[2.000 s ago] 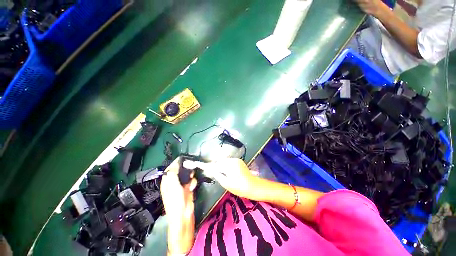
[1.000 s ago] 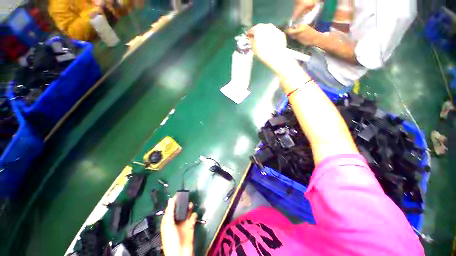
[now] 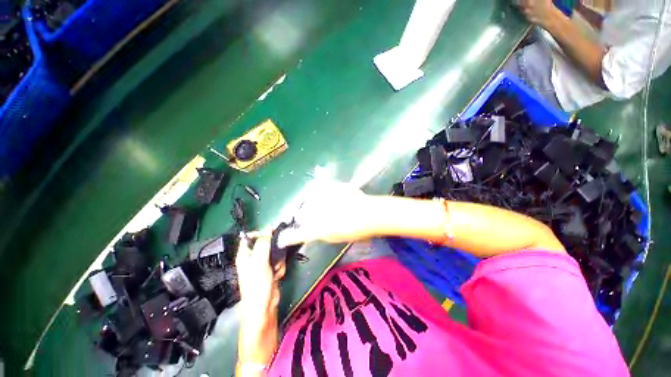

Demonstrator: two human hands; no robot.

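Observation:
My left hand [image 3: 257, 276] holds a black power adapter [image 3: 282, 243] near the bench's front edge. My right hand [image 3: 324, 213] is at the adapter from the right, washed out by glare; something white shows at its fingers against the adapter, but I cannot tell what it is. A pile of black adapters [image 3: 158, 302] lies on the green bench just left of my left hand, some with grey or pale faces. A thin black cord [image 3: 239, 210] lies just beyond my left hand.
A yellow block [image 3: 259, 146] with a round black piece lies farther up the bench. A white bottle [image 3: 429, 29] stands on white paper [image 3: 398, 68]. A blue crate [image 3: 533, 101] heaped with adapters is at right. More blue crates [image 3: 96, 33] are at upper left. A person [image 3: 588, 62] is at upper right.
My right hand has come back from the top of the white bottle to the adapter in my left hand. The camera view has shifted, bringing more of the adapter pile into view.

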